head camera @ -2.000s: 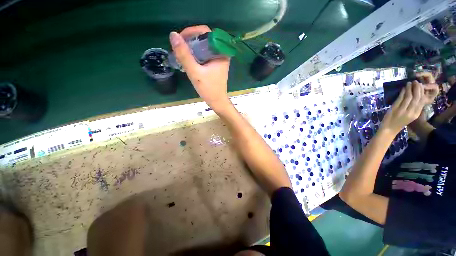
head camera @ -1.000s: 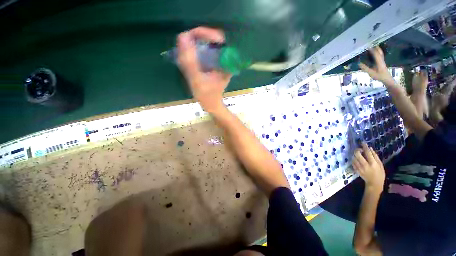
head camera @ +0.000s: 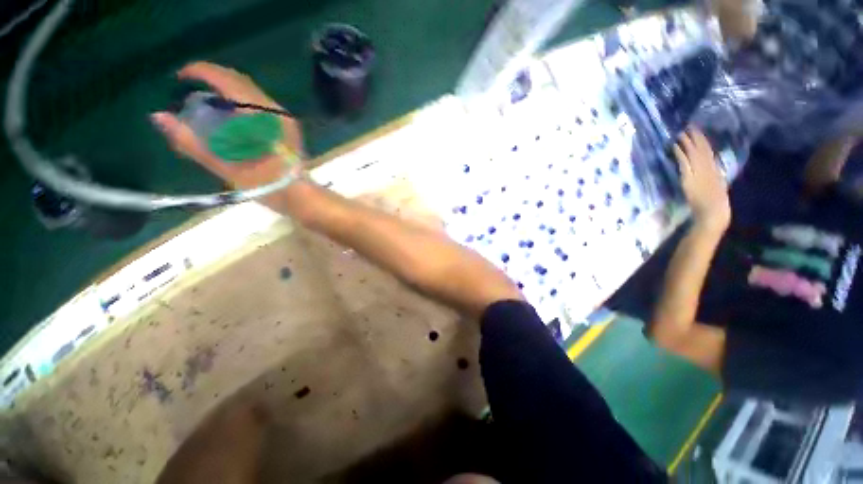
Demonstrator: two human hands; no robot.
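My right hand (head camera: 280, 168) is at the upper left, holding a power screwdriver (head camera: 244, 138) with a grey body and a bright green rear cap. Its fingers are around the body; the bit cannot be made out. A thick whitish hose (head camera: 114, 197) loops from the cap to the left and up. A black cylindrical unit (head camera: 343, 71) stands upright on the dark green belt (head camera: 227, 38), right of my hand. Another black unit (head camera: 59, 200) is at the left, partly behind the hose. My left hand is not in view.
A brown board (head camera: 369, 312) with specks and dark holes lies below my arm. A white dotted sheet (head camera: 530, 213) is to its right. A person (head camera: 785, 255) at the right has a hand by a shiny tray (head camera: 653, 123). A pale post (head camera: 516, 38) stands at the top.
The view has turned. My right hand with the screwdriver has moved left and nearer the belt's edge. The hose now loops on the left. The neighbour's tray area now shows more glossy clear film.
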